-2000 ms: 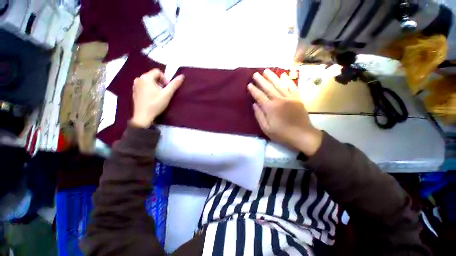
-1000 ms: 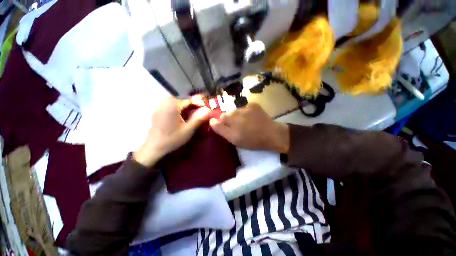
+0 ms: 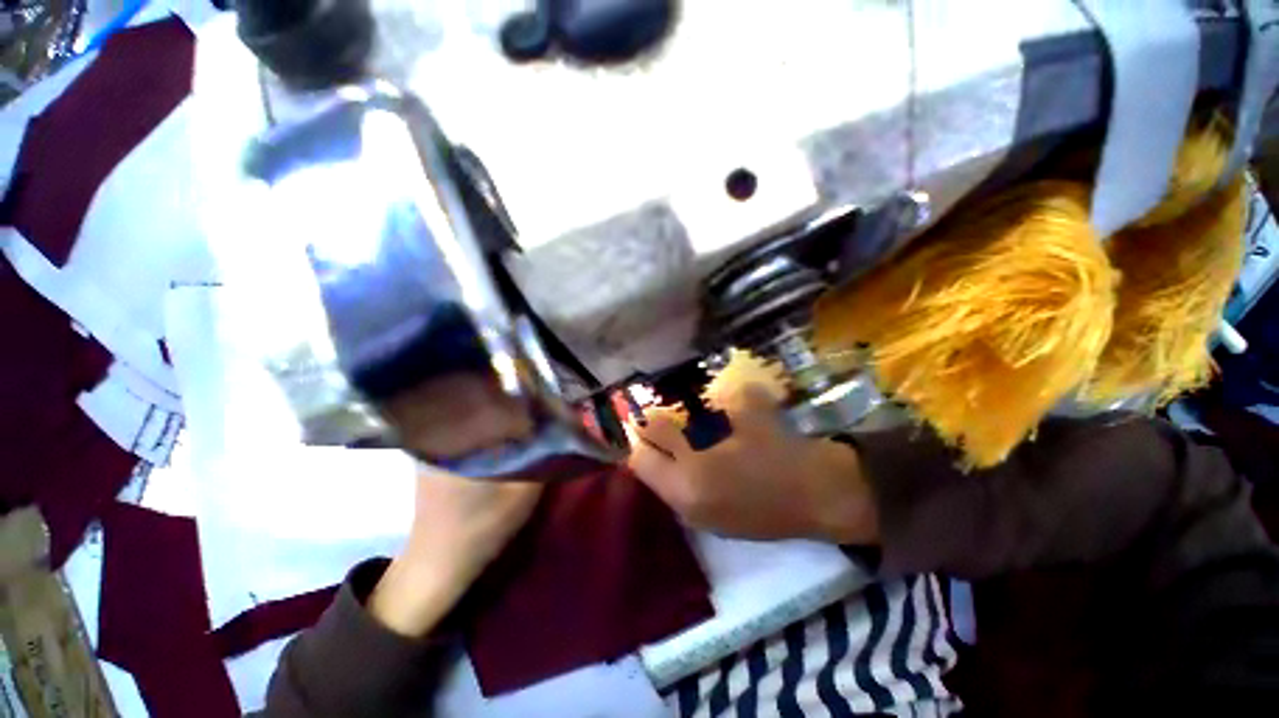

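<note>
A maroon cloth panel (image 3: 589,589) lies under the sewing machine head (image 3: 603,211) and hangs toward the table's front edge. My right hand (image 3: 750,463) is at the needle area, fingertips near the lit presser area (image 3: 617,418), on the cloth's upper right edge; its grip is partly hidden. My left hand (image 3: 470,533) is at the cloth's left side; its fingers are hidden behind the shiny metal cover of the machine head. The needle itself cannot be made out.
Yellow tassels (image 3: 996,309) hang from the machine head at right. White pattern sheets (image 3: 267,491) and more maroon pieces (image 3: 152,603) lie at left. Brown paper (image 3: 49,631) is at the lower left. A striped apron (image 3: 828,659) is below the table edge.
The view has moved closer to the machine head, which now covers my left fingers. Before that, both hands lay flat on the maroon panel left of the needle; now it is under the head.
</note>
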